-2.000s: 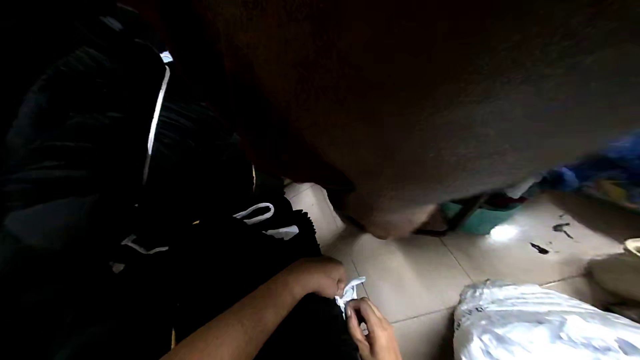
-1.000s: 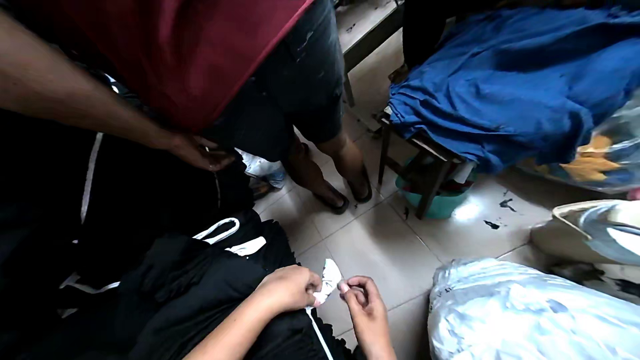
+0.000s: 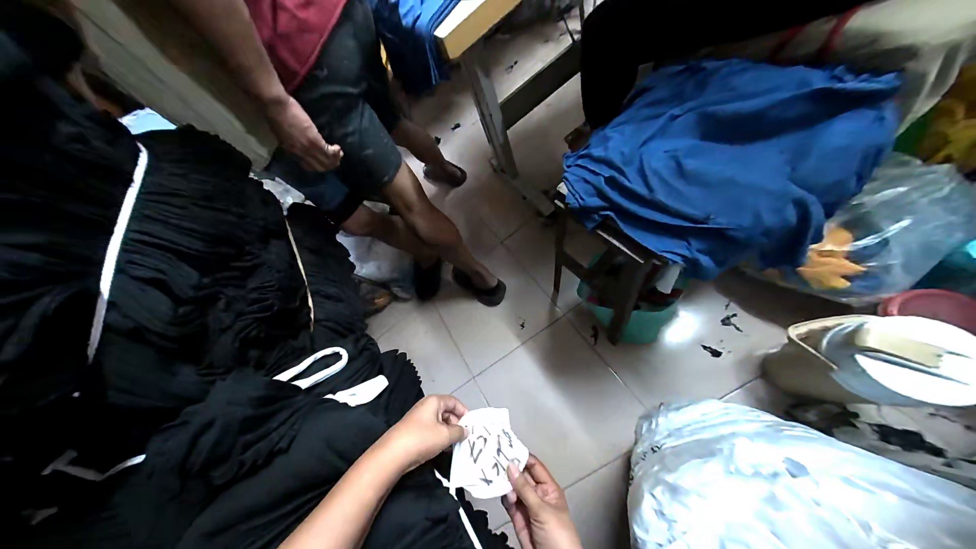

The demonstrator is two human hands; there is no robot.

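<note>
A small white fabric scrap (image 3: 488, 451) with dark handwriting is spread flat between my two hands. My left hand (image 3: 427, 433) pinches its upper left edge, and my right hand (image 3: 540, 503) pinches its lower right edge between thumb and fingers. Under my left forearm lies a large heap of black gathered fabric (image 3: 191, 457), with white strips (image 3: 118, 252) across it. A looped white strip (image 3: 316, 367) rests on the heap to the left of my hands. Another white strip (image 3: 460, 511) hangs just below the scrap.
Two people's legs (image 3: 427, 206) stand ahead on the tiled floor. Blue cloth (image 3: 709, 160) covers a wooden stool (image 3: 625, 293), with a green basin (image 3: 644, 324) beneath. A white plastic sack (image 3: 770, 488) lies at the lower right, near a beige container (image 3: 808, 366) and a clear plastic bag (image 3: 907, 229).
The white scrap, crumpled at first, is now opened out with its writing showing. A person who was close in front has moved farther away.
</note>
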